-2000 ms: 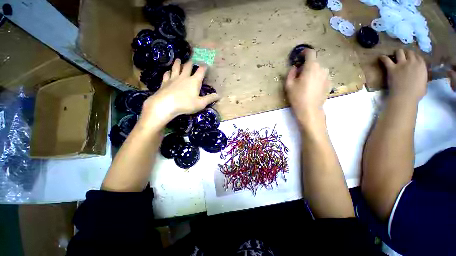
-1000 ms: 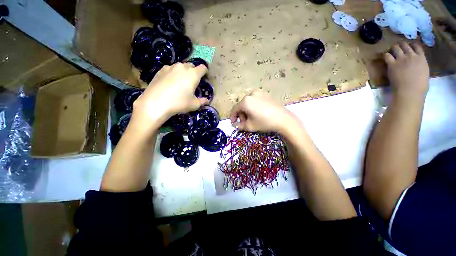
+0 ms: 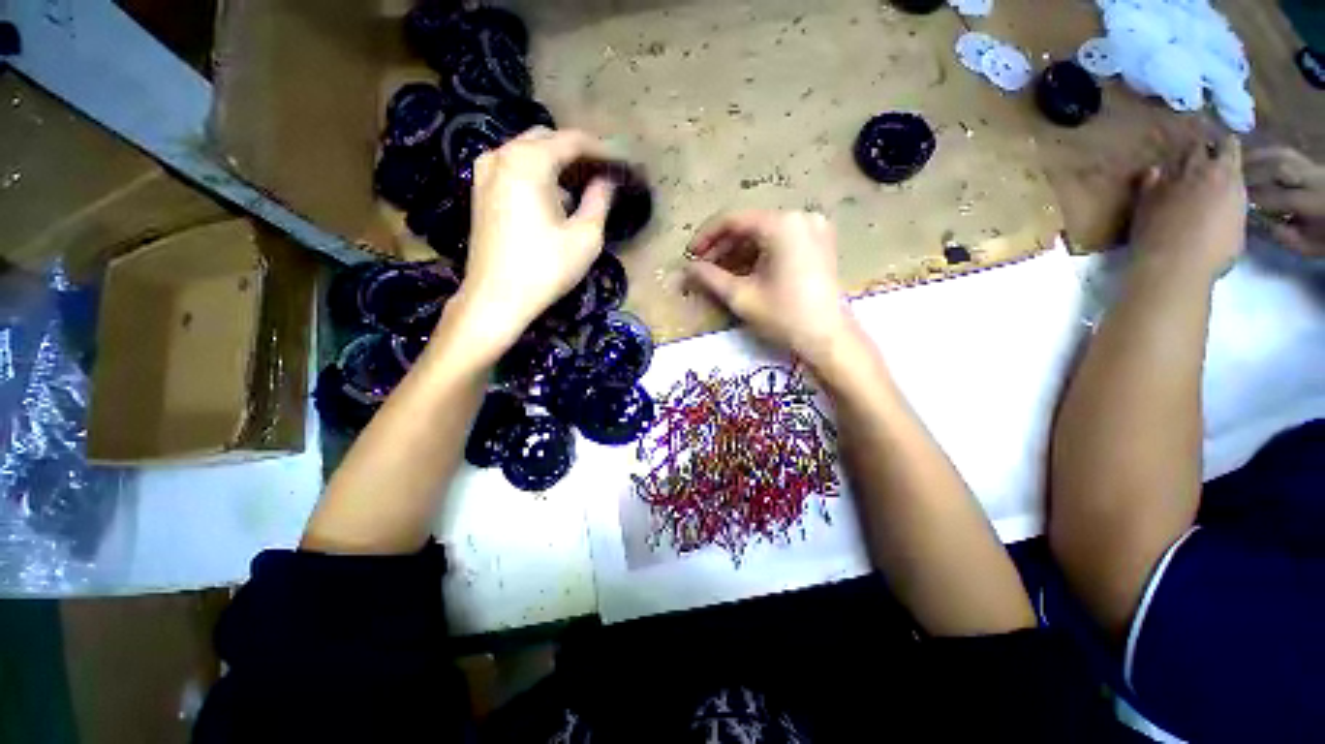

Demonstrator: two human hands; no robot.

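My left hand (image 3: 538,218) is at the right side of the pile of round black housings (image 3: 538,448) and holds one housing (image 3: 628,207) by its edge, blurred by motion. My right hand (image 3: 770,276) is just right of it, fingertips pinched together at a tiny, hard-to-see thing, probably a wire lead. The tangled heap of red and dark wire leads (image 3: 738,458) lies on white paper below my right hand. One black housing (image 3: 895,147) sits alone on the tan board (image 3: 756,87).
At right, another person's hands (image 3: 1192,211) work near a black housing (image 3: 1070,92) and a pile of white discs (image 3: 1174,55). An open small carton (image 3: 182,342) and clear plastic bag (image 3: 51,436) lie at far left. A larger carton (image 3: 298,116) stands behind the housings.
My left hand has lifted a housing from the pile and moved right. My right hand put a housing on the board, went to the wire heap, and has now risen toward my left hand.
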